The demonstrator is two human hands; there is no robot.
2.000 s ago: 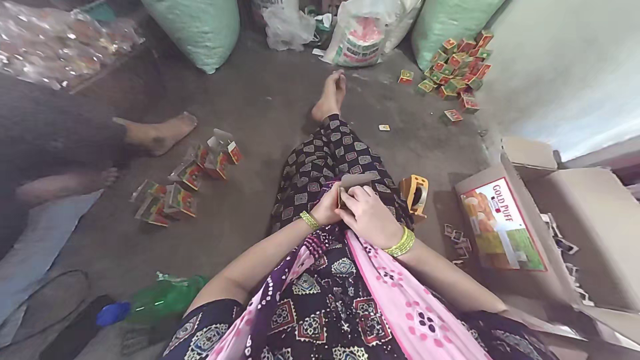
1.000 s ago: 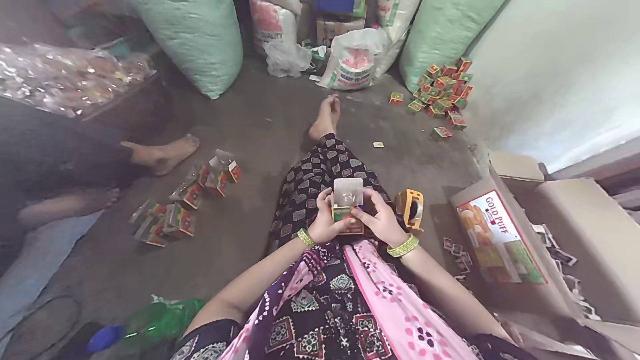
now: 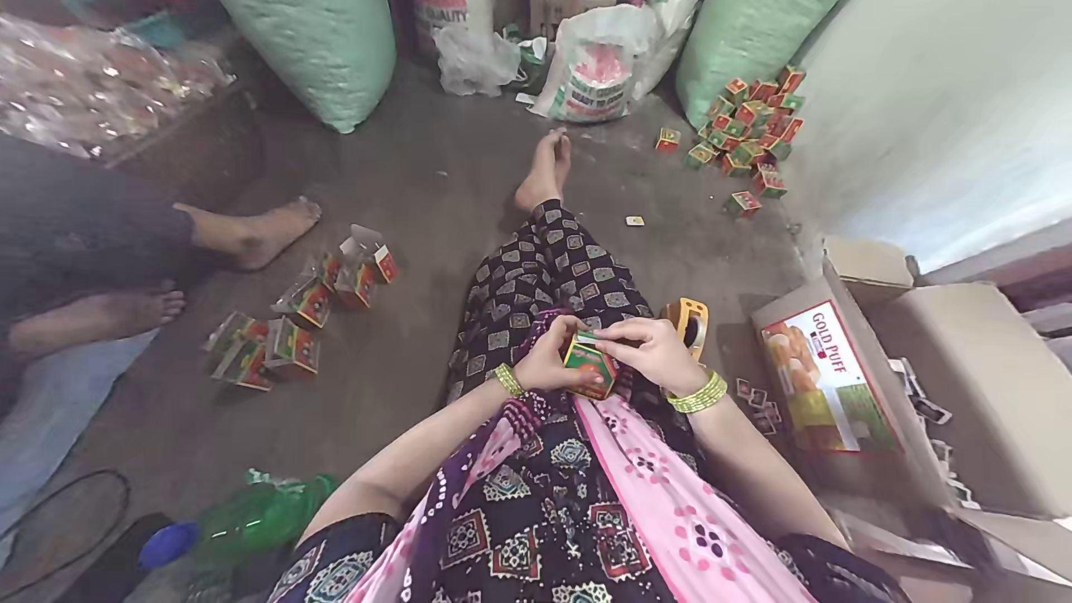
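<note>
My left hand (image 3: 554, 360) holds a small green and red printed carton (image 3: 591, 368) over my lap, its thumb along the lower side. The fingertips of my right hand (image 3: 649, 352) press on the carton's upper edge; whether they pinch a flap cannot be told. Just beyond my right hand, a yellow tape dispenser (image 3: 688, 322) lies beside my leg. Several similar cartons (image 3: 293, 347), at least one with raised flaps, stand on the floor at the left. A pile of small cartons (image 3: 754, 126) sits by the wall at the far right.
An open cardboard box (image 3: 825, 377) with small pieces inside stands at my right. Another person's bare feet (image 3: 268, 234) are at the left. A green plastic bottle (image 3: 268, 515) lies near my left elbow. Green sacks (image 3: 322, 50) and a white bag (image 3: 596, 63) stand ahead.
The carton stood upright with a raised pale top between both hands; now it is tilted, that top is no longer seen raised, and my right fingers are on its upper edge.
</note>
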